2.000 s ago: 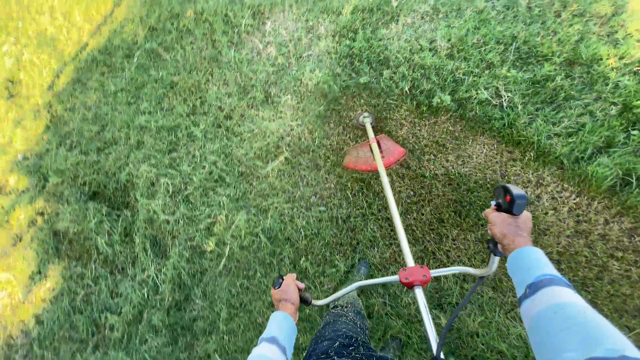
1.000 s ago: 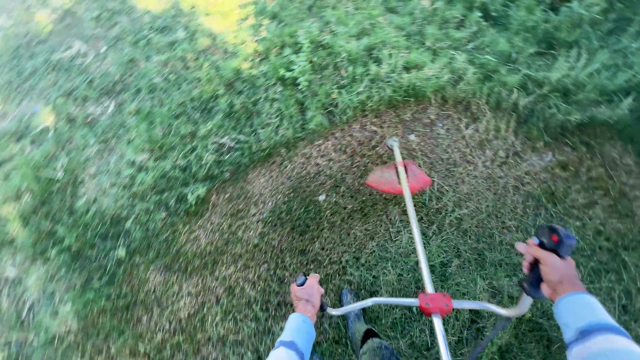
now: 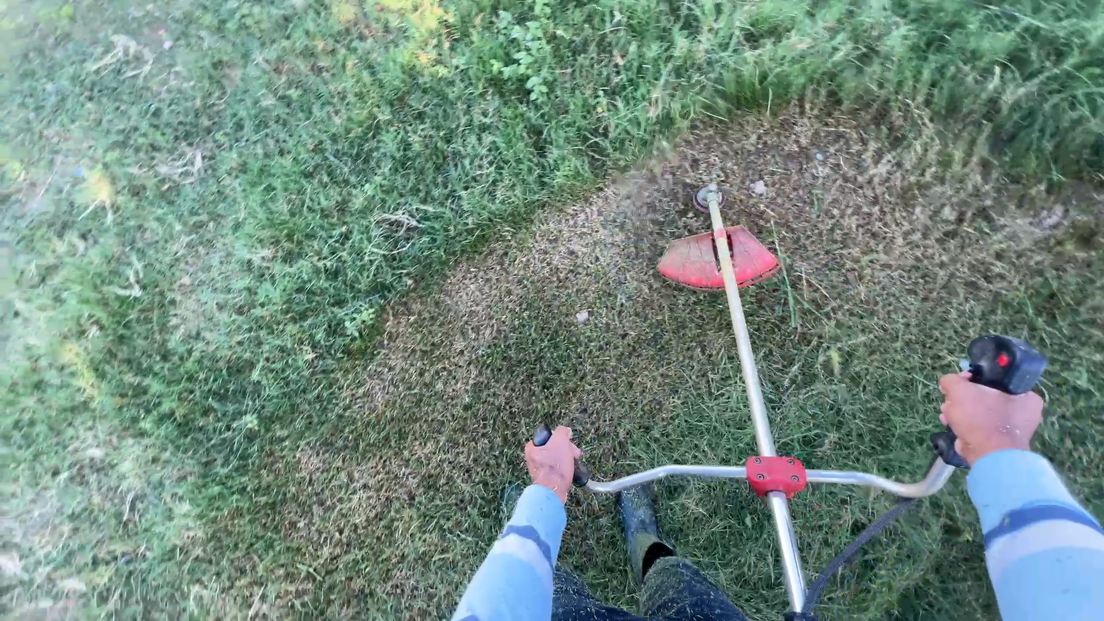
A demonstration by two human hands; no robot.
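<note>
My left hand is closed around the black left grip of a brush cutter's metal handlebar. The right grip, topped by a black control housing with a red button, is in my right hand. A red clamp joins the handlebar to the long metal shaft. Near the shaft's far end sits a red fan-shaped guard, and beyond it the round cutting head, over short brownish grass. Whatever cutting line or blade it carries cannot be made out.
Taller green grass borders the short-cut patch at the left and top. Small pale stones lie in the patch. A boot and grass-flecked trousers show below the handlebar. A dark cable runs beside the shaft.
The view has shifted over the ground. Both hands have kept hold of the handlebar. Since a second ago, the cutting head and guard appear slightly further right in the view.
</note>
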